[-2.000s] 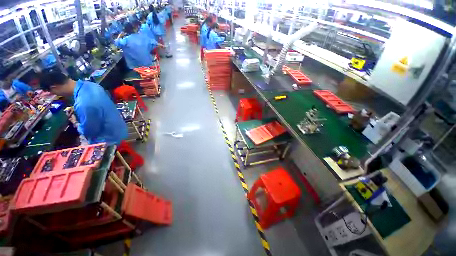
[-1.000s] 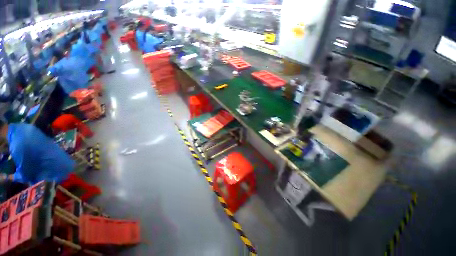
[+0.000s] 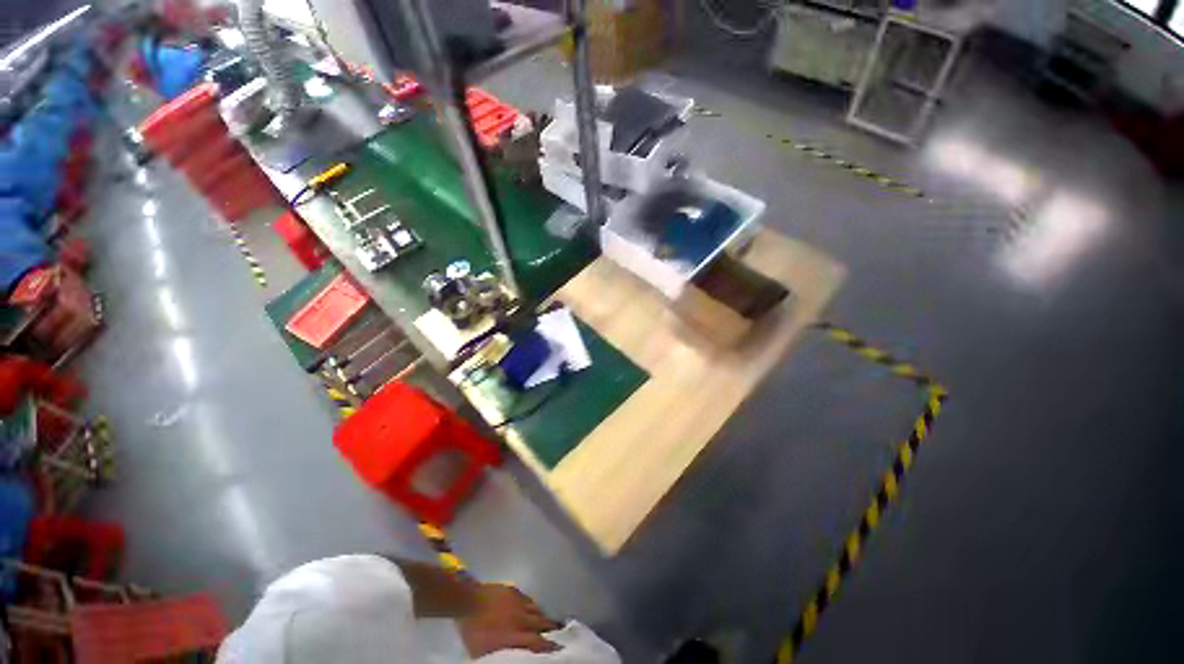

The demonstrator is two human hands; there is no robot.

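Note:
My left hand (image 3: pixel 506 620) is at the bottom edge, reaching in from a white sleeve (image 3: pixel 318 610). It lies against more white cloth; its fingers are blurred and I cannot tell if it grips. My right hand is not in view. In front stands a wooden-topped table (image 3: pixel 675 428) with a green mat (image 3: pixel 587 405). A dark blue item (image 3: pixel 526 359) and a white sheet (image 3: pixel 564 340) lie on the mat. A white tub (image 3: pixel 649 257) with dark and blue contents and an open brown box (image 3: pixel 730 306) stand farther back on it.
A red stool (image 3: pixel 413 448) stands left of the table. A green-matted bench (image 3: pixel 416 175) runs away to the upper left, with metal posts in front. A low cart (image 3: pixel 309 288) holds an orange-red tray. Blurred workers in blue sit far left. Yellow-black tape (image 3: pixel 889 480) marks the floor right.
The view has swung right and closer to the wooden-topped table. The benches and stool have shifted left in the picture. My left hand and white sleeve have come into view at the bottom.

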